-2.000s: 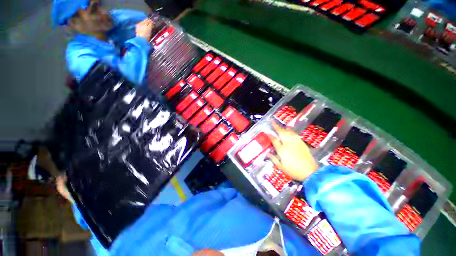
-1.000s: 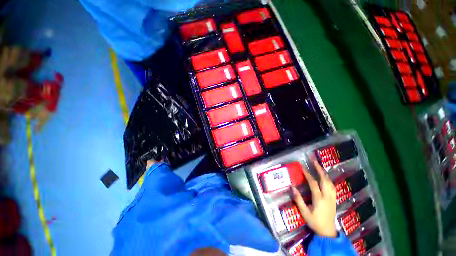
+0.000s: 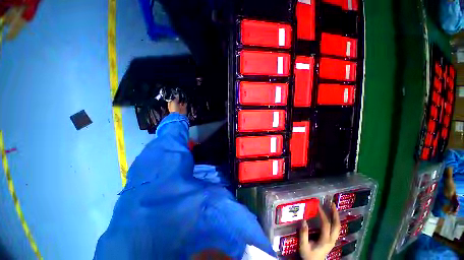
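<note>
A clear blister tray (image 3: 328,185) lies at the bottom right, with keypad phones in its pockets. One phone lies back side up (image 3: 296,210), red with a white label. My right hand (image 3: 319,236) is over this tray, fingers apart, holding nothing visible. A black blister tray (image 3: 232,101) of red covers (image 3: 264,63) lies just beyond it; some of its pockets hold none. My left hand (image 3: 176,105) reaches down at the left onto dark, shiny empty black trays (image 3: 152,76). Its fingers are mostly hidden in shadow, so its grip is unclear.
A dark green belt (image 3: 384,101) runs along the right. Beyond it are another black tray of red covers (image 3: 437,109), a clear tray (image 3: 414,208) and people's blue sleeves. The blue floor at left has yellow lines and a small dark square (image 3: 81,119).
The view has turned down and left. The large black tray that was raised at the left is now low among the dark trays. My right hand remains over the clear tray.
</note>
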